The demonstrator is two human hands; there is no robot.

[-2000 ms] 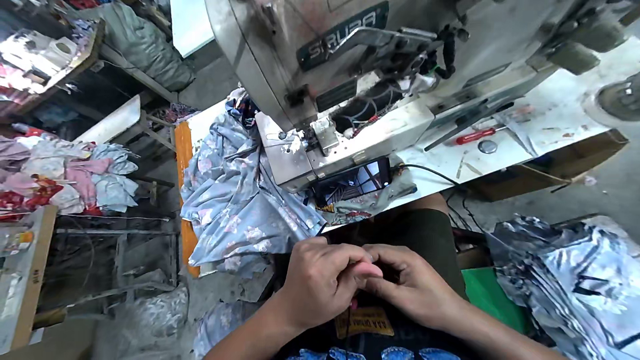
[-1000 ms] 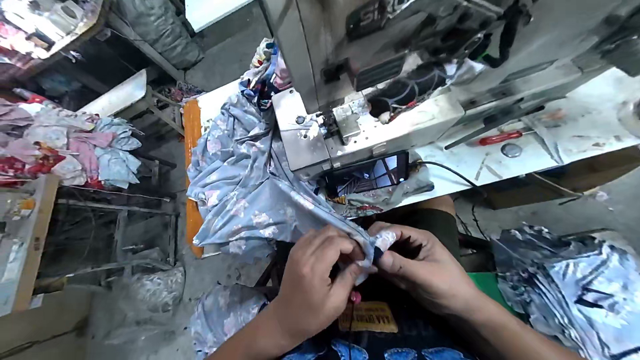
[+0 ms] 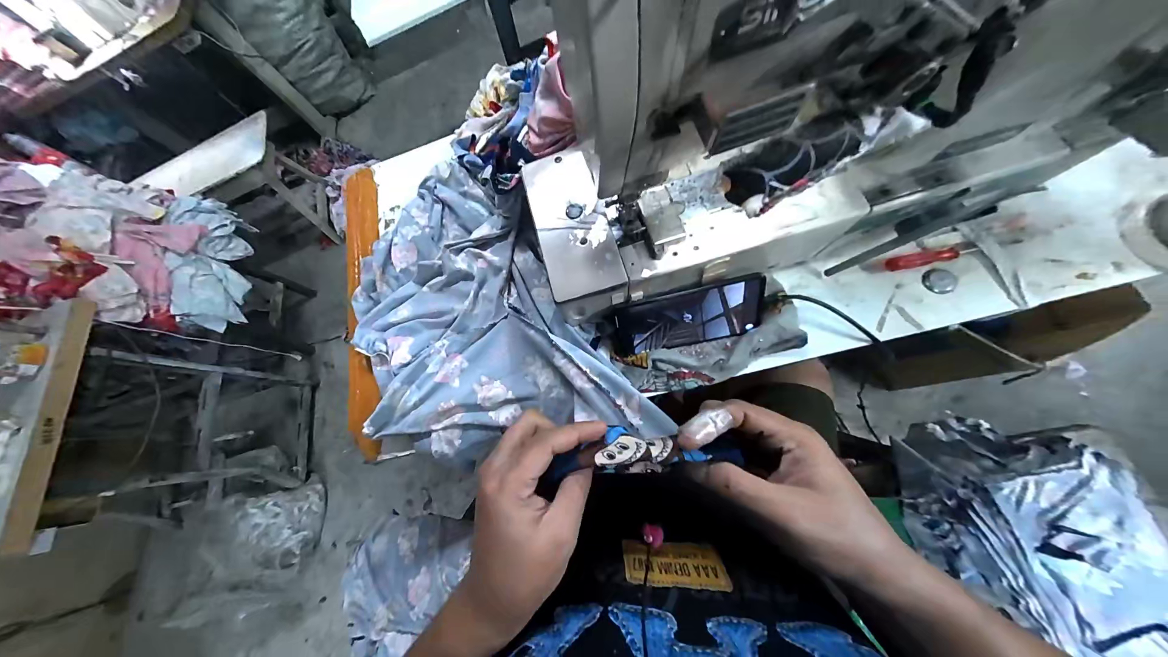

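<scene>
Between my two hands, above my lap, a dark fabric piece with a cartoon print [image 3: 639, 451] is stretched. My left hand [image 3: 534, 511] pinches its left end between thumb and fingers. My right hand [image 3: 785, 474] holds the right end, and a whitish wrap covers one fingertip. Just beyond the hands lies blue-grey floral fabric [image 3: 465, 356], heaped over the table's left part and against the metal bed of an industrial sewing machine [image 3: 575, 228]. Its near corner reaches close to my fingers. The needle area is partly hidden by machine parts.
A smartphone [image 3: 689, 315] lies at the table's near edge, with a cable beside it. A red-handled tool [image 3: 922, 259] and a round metal piece [image 3: 939, 280] are on the right. Silvery-grey fabric [image 3: 1058, 520] is piled at lower right. Pink and white cloths [image 3: 128, 237] lie at far left.
The printed piece now shows stretched between my hands; a second ago they were close together at the floral fabric's corner. My hands have moved apart. The view has shifted somewhat.
</scene>
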